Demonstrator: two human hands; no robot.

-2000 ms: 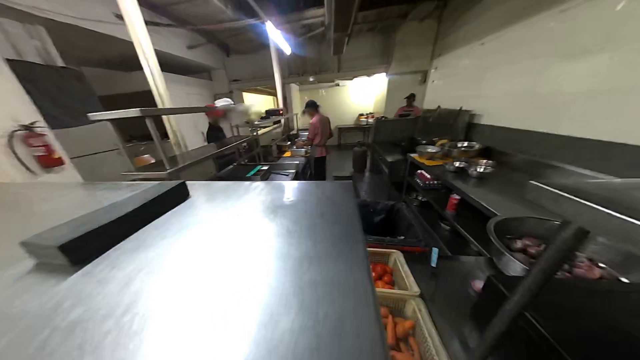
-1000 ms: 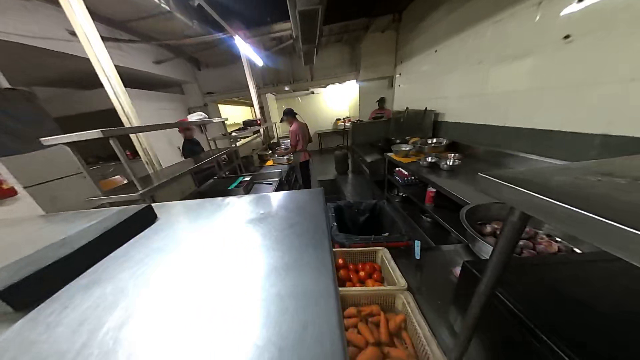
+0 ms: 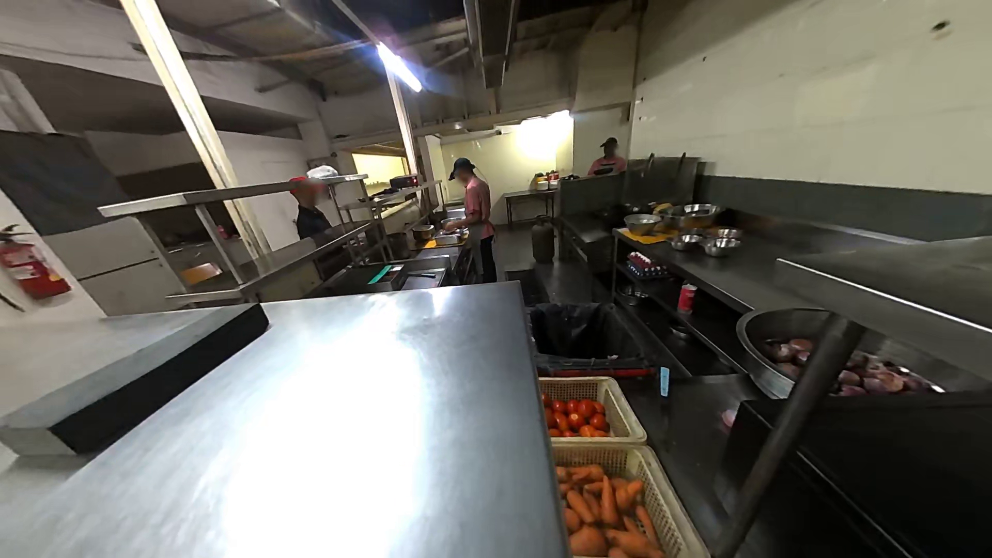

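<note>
Neither my left hand nor my right hand shows in the head view. Nearest to the camera is a stainless steel counter (image 3: 465, 403), with glare across its middle. Beside its right edge stands a plastic crate (image 3: 632, 418) of tomatoes (image 3: 575, 417). In front of that, nearer the camera, another plastic crate (image 3: 670, 496) holds carrots (image 3: 608, 500). A large metal bowl (image 3: 756, 349) at the right contains what look like red onions (image 3: 868, 376).
A lined bin (image 3: 589, 333) stands beyond the crates. Metal bowls (image 3: 722, 246) sit on the right-hand counter. One person (image 3: 477, 205) works at the middle counter; others are at left (image 3: 310, 209) and back right (image 3: 608, 159). A fire extinguisher (image 3: 31, 267) hangs at left.
The view has shifted since two seconds ago, bringing more of the crates into sight. No object has plainly moved.
</note>
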